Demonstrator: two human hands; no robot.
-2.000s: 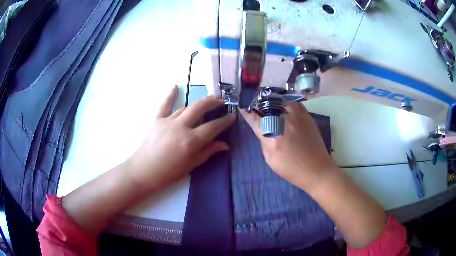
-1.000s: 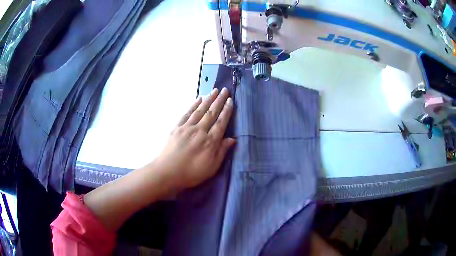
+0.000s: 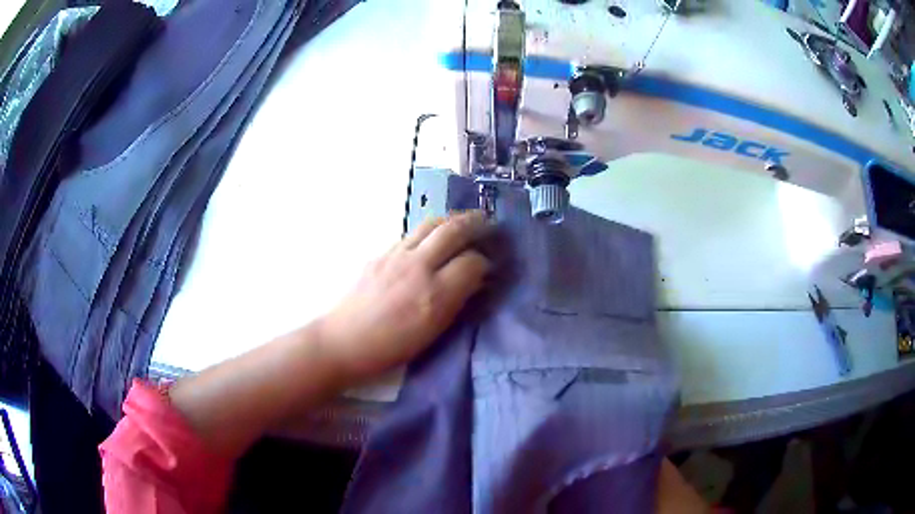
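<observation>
The purple-grey garment panel [image 3: 592, 271] lies under the presser foot [image 3: 489, 191] of the white sewing machine and hangs over the table's front edge. It has a crosswise seam and a dark slit-like line. A darker purple layer [image 3: 426, 392] lies along its left. My left hand [image 3: 401, 296] rests on the cloth just in front of the presser foot, fingers bent, fingertips at the seam line; whether it pinches cloth is unclear. My right hand [image 3: 682, 492] is mostly cut off at the bottom edge beside the hanging cloth; its fingers are hidden.
Stacked cut pieces [image 3: 150, 171] lie at the left. The machine arm [image 3: 692, 110] spans the back and right. Blue-handled snips [image 3: 831, 331] lie at the right. A measuring tape strip [image 3: 783, 410] runs along the table's front edge.
My right hand has left the cloth by the needle and is now low at the bottom edge. My left hand's fingers, flat a second ago, are now bent. The panel's lower part has shifted and creased.
</observation>
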